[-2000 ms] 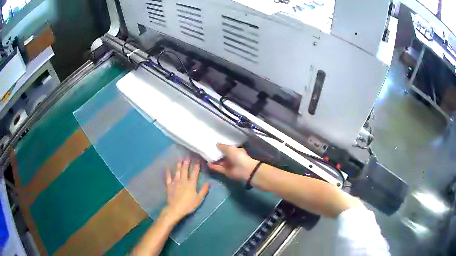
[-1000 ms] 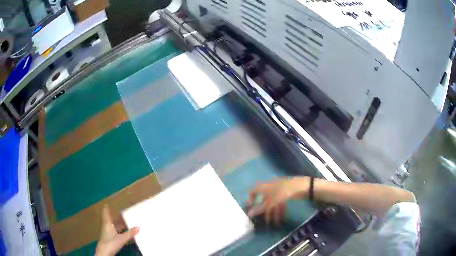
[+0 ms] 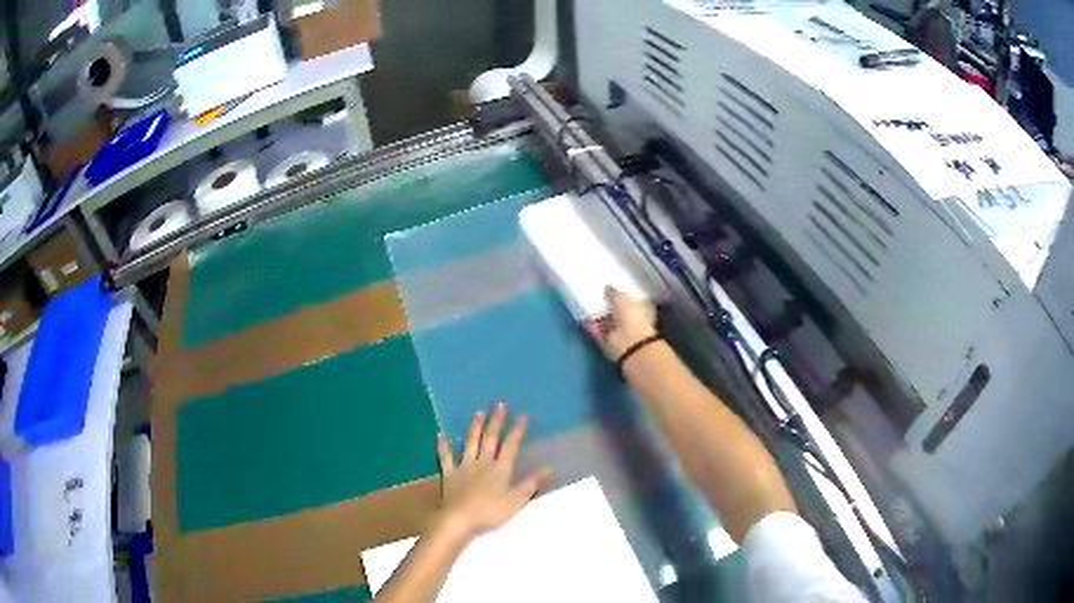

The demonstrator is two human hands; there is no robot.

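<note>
A white sheet piece (image 3: 577,253) lies at the upper right of the clear film sheet (image 3: 495,353), beside the machine. My right hand (image 3: 627,324) grips its near end, with the thumb on top. My left hand (image 3: 485,477) lies with fingers spread near the middle of the film's left edge, holding nothing. Another white sheet (image 3: 554,554) lies below it, partly covered by my left forearm and cut off by the bottom edge. The film lies on the green feed belt (image 3: 306,436) with brown cross strips.
The grey machine housing (image 3: 824,200) stands on the right, with cables and a white rail along its base. A metal roller bar (image 3: 353,171) crosses the belt's far end. A side table (image 3: 318,88) holds boxes, with rolls below. Blue sheets (image 3: 65,359) lie at the left.
The view has swung right. The white sheet near me was lifted by my left hand and now lies down. My left hand has let go; my right hand has reached forward and taken the far white piece.
</note>
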